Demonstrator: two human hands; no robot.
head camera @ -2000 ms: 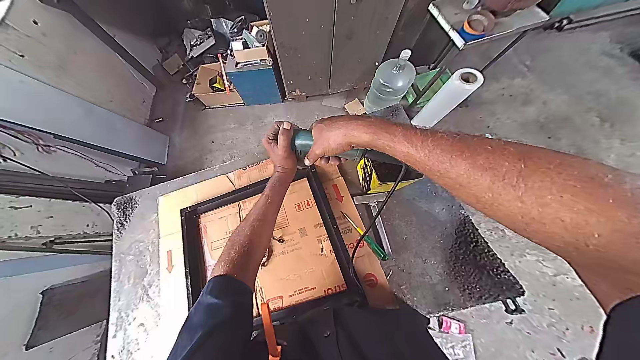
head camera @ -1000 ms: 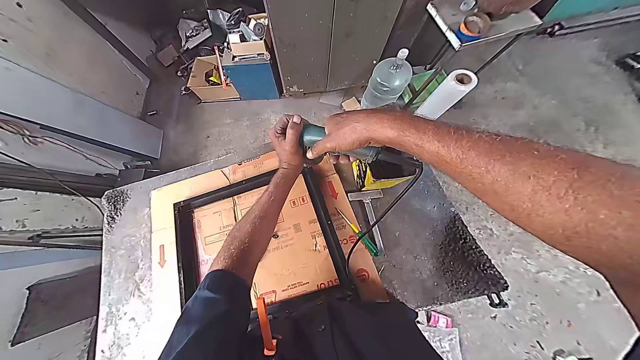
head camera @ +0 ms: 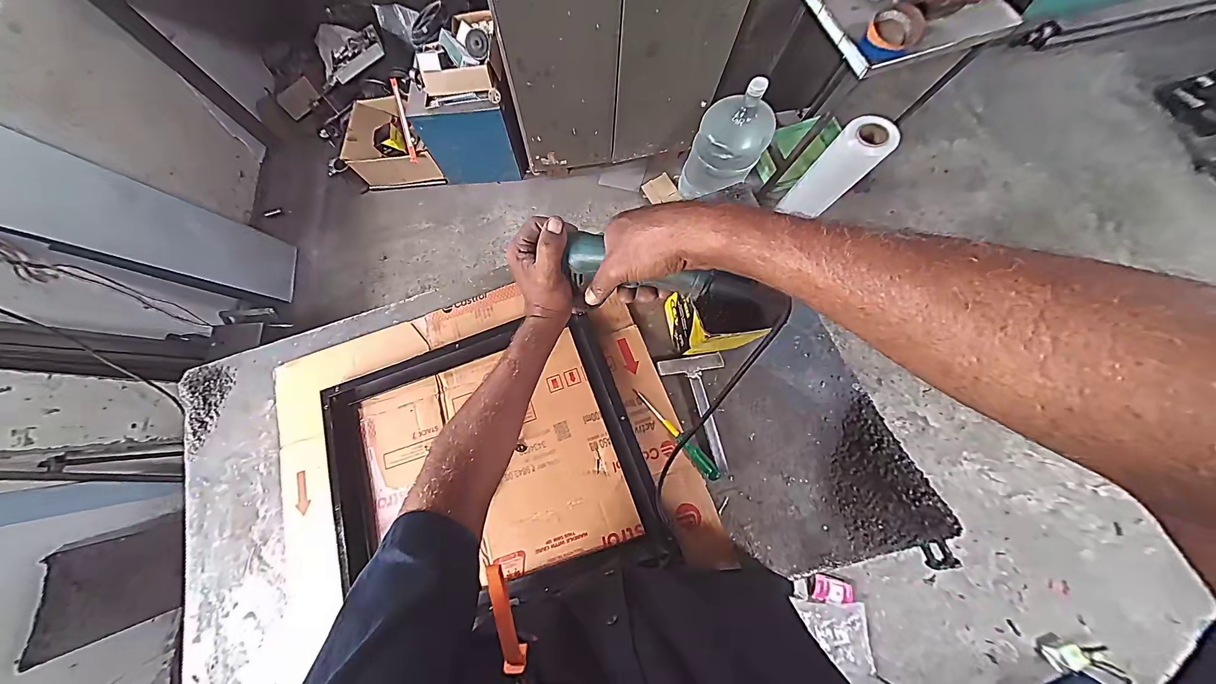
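Note:
My right hand (head camera: 651, 252) grips the body of a green corded power tool (head camera: 689, 282), which lies nearly level at the far right corner of a black rectangular frame (head camera: 616, 427). My left hand (head camera: 543, 261) is closed around the tool's front end; its working tip is hidden. The frame rests on flattened printed cardboard (head camera: 560, 494) on a worktable. A dark cord loops from the tool's rear down over the frame's right side. Right of the frame lie a screwdriver with a green handle (head camera: 701, 460) and a grey metal T-shaped tool (head camera: 704, 408).
A black and yellow package (head camera: 698, 328) lies under the tool. Beyond the table stand a large clear water bottle (head camera: 730, 138), a white wrapped roll (head camera: 841, 166), a metal cabinet (head camera: 617, 76), a blue box (head camera: 467, 142) and an open carton (head camera: 380, 157). An orange strap (head camera: 503, 617) hangs near my body.
Both hands stay on the power tool at the frame's far right corner. The cord has shifted into a wider loop on the right since two seconds ago.

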